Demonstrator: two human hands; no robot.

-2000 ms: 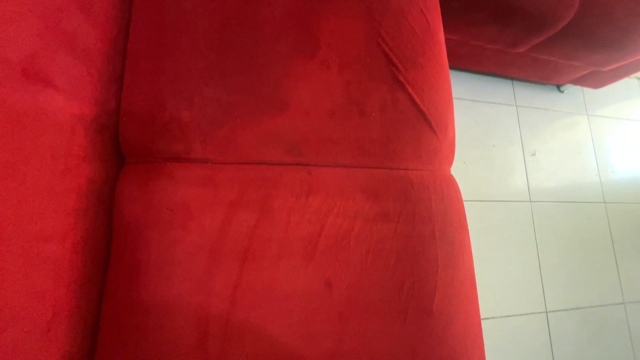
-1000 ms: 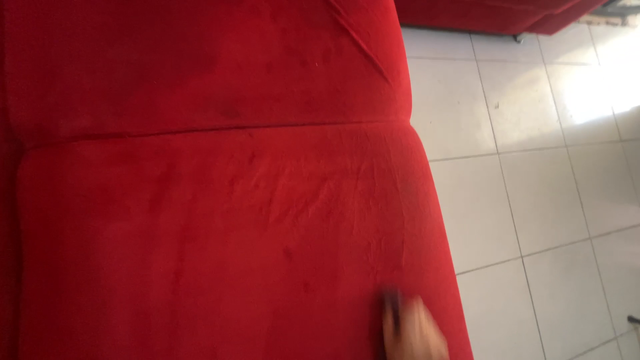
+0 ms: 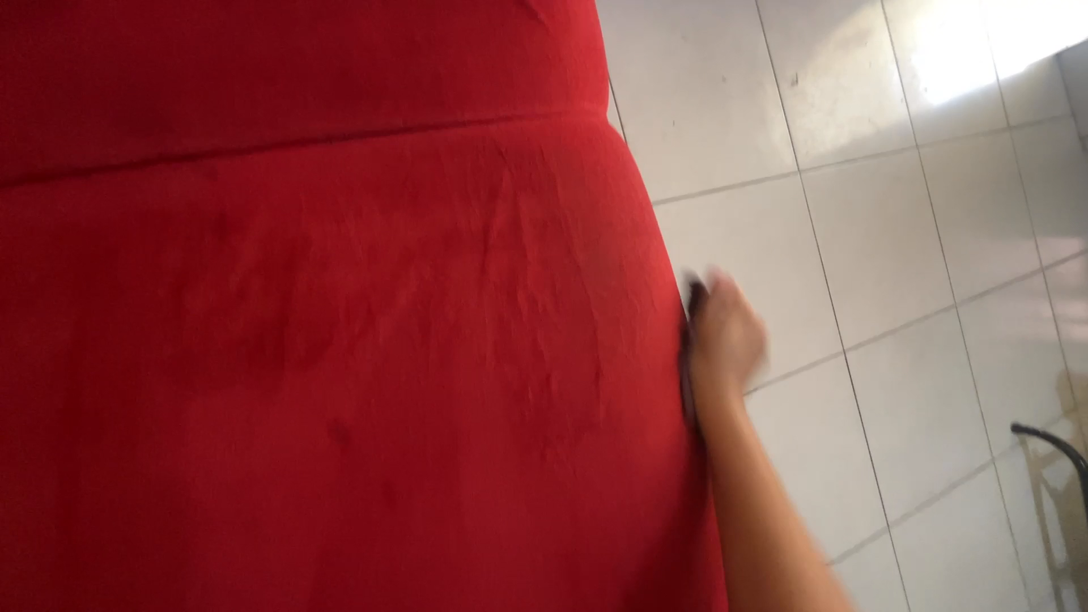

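A red upholstered sofa seat (image 3: 382,340) fills the left and middle of the view, with a seam across it and wrinkles and darker patches in the fabric. My right hand (image 3: 729,331) is at the seat's right edge, blurred by motion. Its fingers are closed on a dark object (image 3: 690,348), pressed along the side of the cushion; the blur and the hand hide what kind of thing it is. The forearm comes in from the bottom right. My left hand is not in view.
Pale floor tiles (image 3: 875,280) lie to the right of the seat, with bright glare at the top right. A curved black object (image 3: 1054,442) stands out at the right edge, beside a tan patterned shape (image 3: 1054,518).
My right hand, absent two seconds ago, was over the seat near its front edge one second ago and is now at the edge's side. The view has shifted toward the floor.
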